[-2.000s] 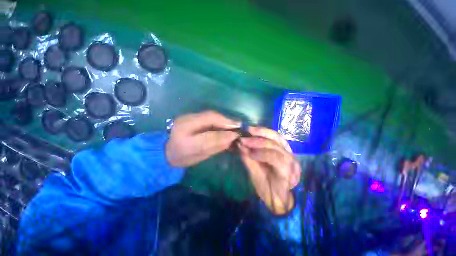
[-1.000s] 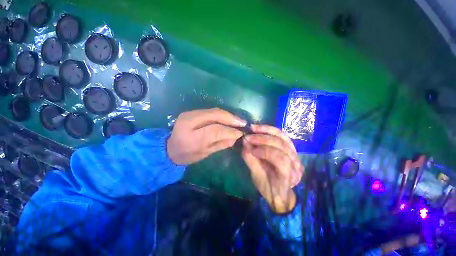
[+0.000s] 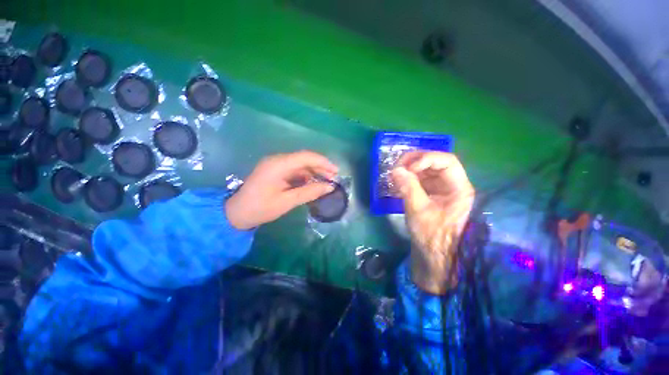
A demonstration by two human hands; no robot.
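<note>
A round black unit with shiny clear film around it lies on the green bench in front of me. My left hand is over its upper left rim, thumb and forefinger nearly together; a thin dark edge shows at the fingertips, but whether it is held is unclear. The blue bin stands to the right with a heap of small silvery parts. My right hand is over the bin, thumb and forefinger bent close together at the silvery heap. Whether they hold a part cannot be seen.
Many black discs on clear film lie on the left of the bench. Another dark disc lies below my right hand. Dark discs also show at the lower left. Pink-violet lights and an orange-red fixture are at the right.
My hands were together over a small dark thing and are now apart. The right hand has moved up to the bin's heap. A black unit now shows beside my left fingertips. The view has shifted.
</note>
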